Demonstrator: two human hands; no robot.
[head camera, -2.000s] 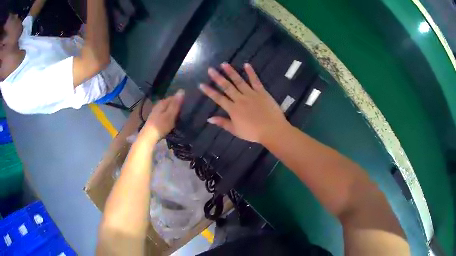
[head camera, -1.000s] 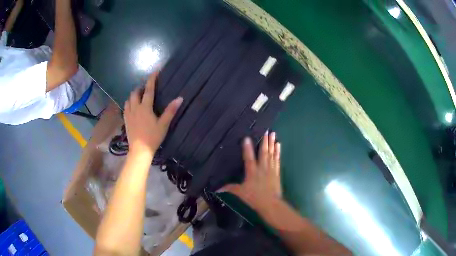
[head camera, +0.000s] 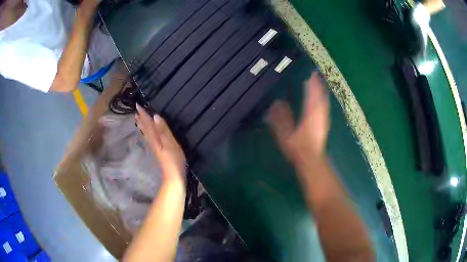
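Note:
Several black power strips (head camera: 205, 77) lie side by side on the green bench, plain faces up. Three pale rating labels (head camera: 258, 66) show near their far right ends. My left hand (head camera: 163, 143) is at the strips' near-left ends by the bench edge, fingers extended, with nothing seen in it. My right hand (head camera: 302, 125) is blurred, to the right of the strips, thumb and fingers apart, empty. Dark power cords (head camera: 123, 101) hang at the bench edge over the box; some are hidden behind my left hand and forearm.
An open cardboard box (head camera: 77, 192) with clear plastic bags (head camera: 125, 171) stands below the bench edge. A seated person in a white shirt (head camera: 30, 46) is at upper left. Blue crates (head camera: 18, 225) are at lower left. A speckled pale rail (head camera: 353, 112) curves right; long black strips (head camera: 422, 117) lie beyond it.
The strips now sit further up and left in view. My left hand has moved down to their near ends. My right hand has moved up and right, off the strips' side. Black strips appear beyond the rail.

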